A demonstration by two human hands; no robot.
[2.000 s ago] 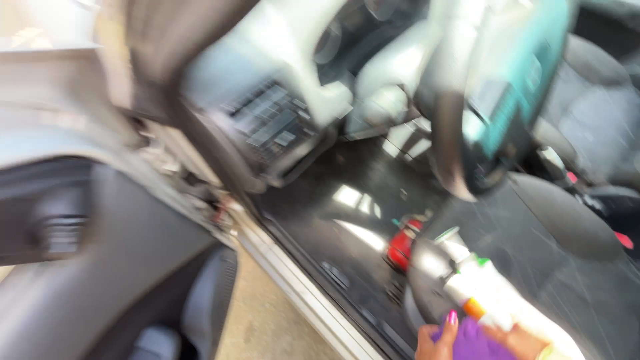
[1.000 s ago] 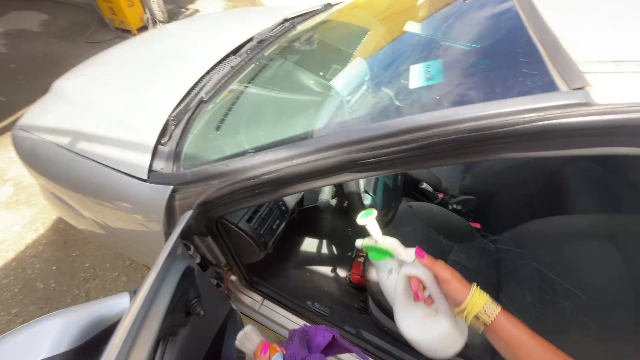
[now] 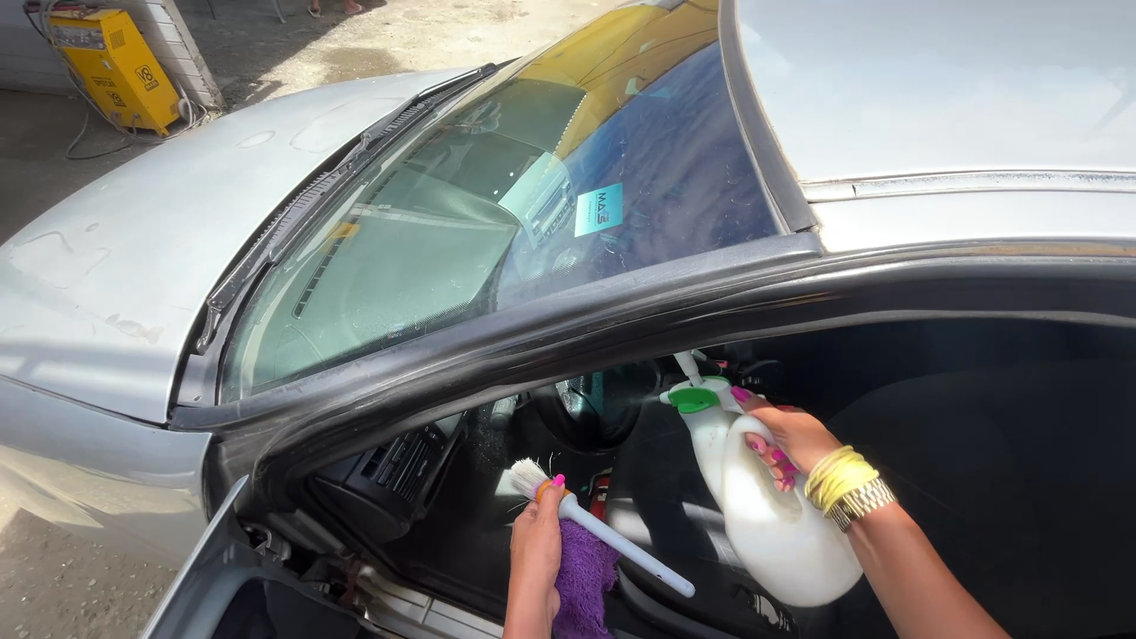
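Observation:
In the open doorway of a silver car, my right hand (image 3: 785,444) grips the handle of a white plastic spray bottle (image 3: 781,532) with a green part at its head. A fine mist shows by its nozzle, which faces the steering wheel (image 3: 568,417). Lower and to the left, my left hand (image 3: 537,541) holds a round detailing brush (image 3: 626,546) with pale bristles and a light handle, together with a purple microfiber cloth (image 3: 584,577). The bristles point up toward the dashboard's side vent (image 3: 399,466).
The door frame (image 3: 532,319) arches over both hands, below the windshield (image 3: 417,240). The open door (image 3: 222,568) stands at lower left. A dark seat (image 3: 994,461) fills the right side. Beyond the hood stands a yellow wheeled machine (image 3: 115,67) with cables.
The brush and purple cloth in my left hand have come up into the doorway since a second ago. My right hand still holds the bottle. The view has swung upward since the earliest frame.

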